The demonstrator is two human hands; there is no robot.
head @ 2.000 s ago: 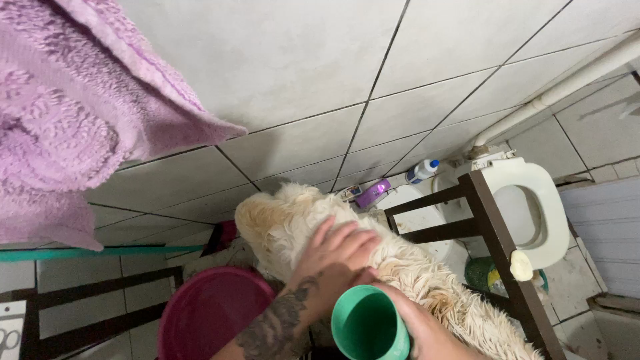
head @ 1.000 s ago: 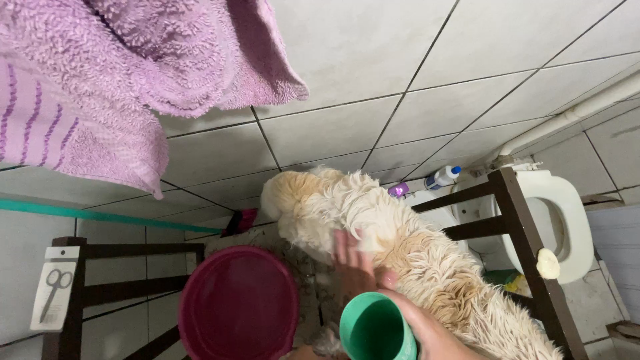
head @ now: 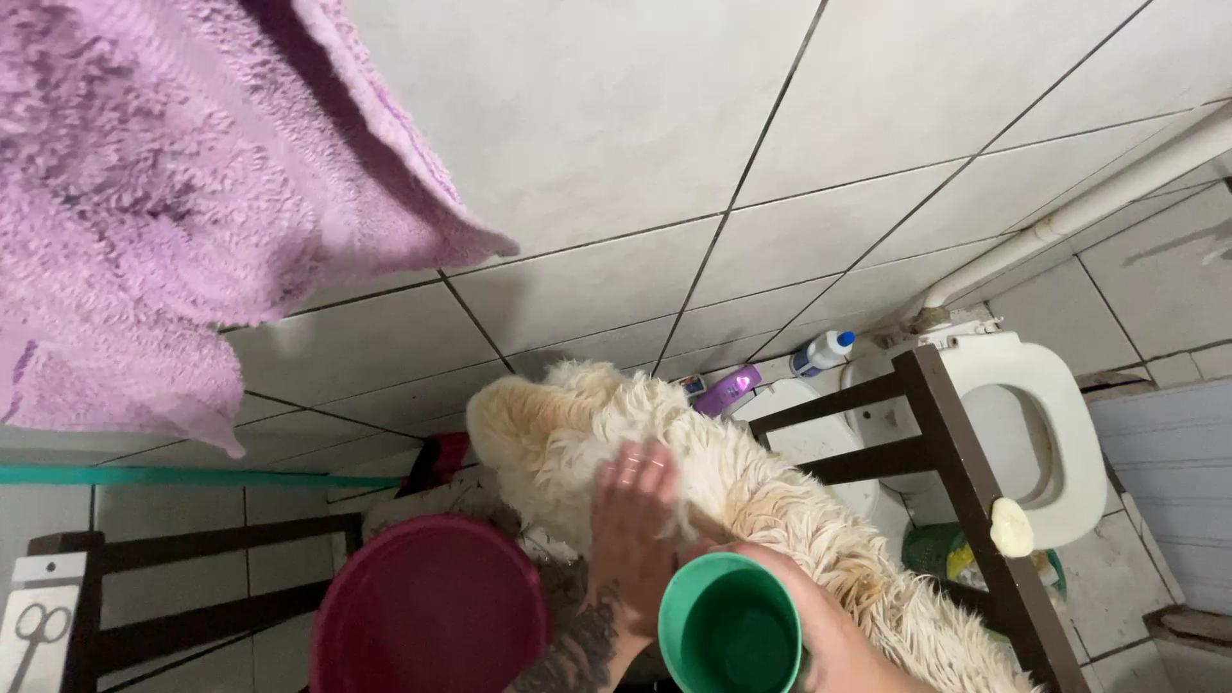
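Note:
A dog with wet, cream-coloured fur (head: 770,491) stands between two dark wooden frames, its head toward the tiled wall. My left hand (head: 635,539), below a tattooed forearm, lies with its fingers spread on the fur behind the dog's head. My right hand (head: 818,616) holds a green plastic cup (head: 730,626) against the dog's side; its fingers are mostly hidden behind the cup. Left of my left forearm is a dark red plastic bucket (head: 433,606).
A pink towel (head: 192,192) hangs at upper left. Wooden bars (head: 982,520) flank the dog on the right, beside a toilet (head: 1068,433). A purple bottle (head: 727,390) and a white bottle with a blue cap (head: 821,354) stand by the wall. Scissors in packaging (head: 43,616) hang at left.
One second ago my left hand was lower on the dog's side, its forearm mostly out of view; now it is farther up on the fur. The cup remains in my right hand.

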